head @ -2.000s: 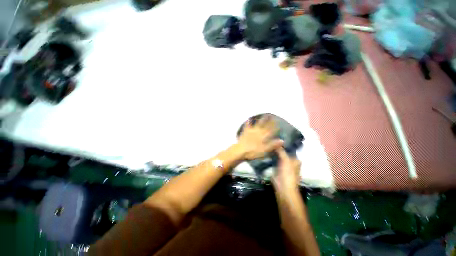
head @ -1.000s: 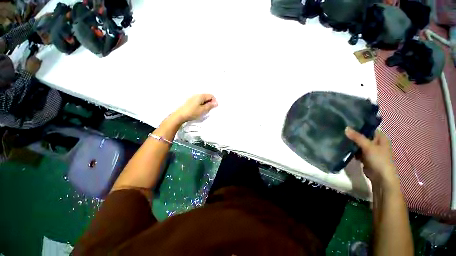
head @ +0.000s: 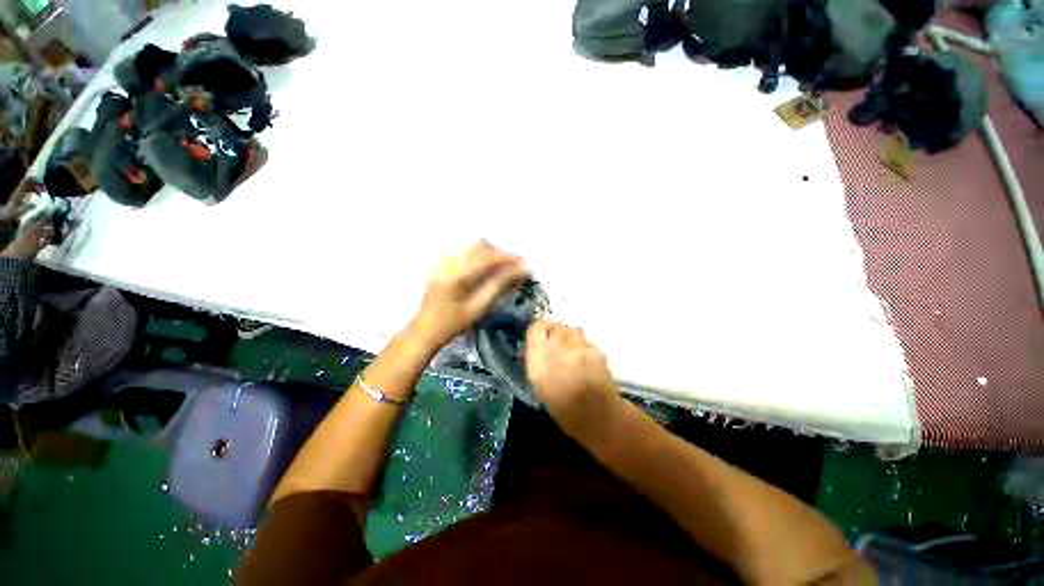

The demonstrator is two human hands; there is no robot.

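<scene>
A grey-and-black pouch (head: 507, 343) is at the front edge of the white cloth (head: 550, 149), held between my two hands. My left hand (head: 472, 292) grips its upper left side. My right hand (head: 569, 372) is closed on its right side. The pouch looks narrow and partly hidden by both hands. A thin clear film, likely a poly bag (head: 456, 353), shows under my left hand at the table edge; how far it covers the pouch cannot be told.
Grey-and-black pouches with red-orange detail (head: 195, 149) cluster at the back left. More pouches (head: 733, 32) lie at the back right, with a tan hang tag (head: 801, 109). A white strip (head: 1007, 172) lies on red striped cloth (head: 904, 263). A grey stool (head: 229, 452) and a person's sleeve (head: 17, 303) are left.
My right hand has carried the pouch left from the right side of the white cloth to my left hand. Both hands are now on it. The view has shifted slightly.
</scene>
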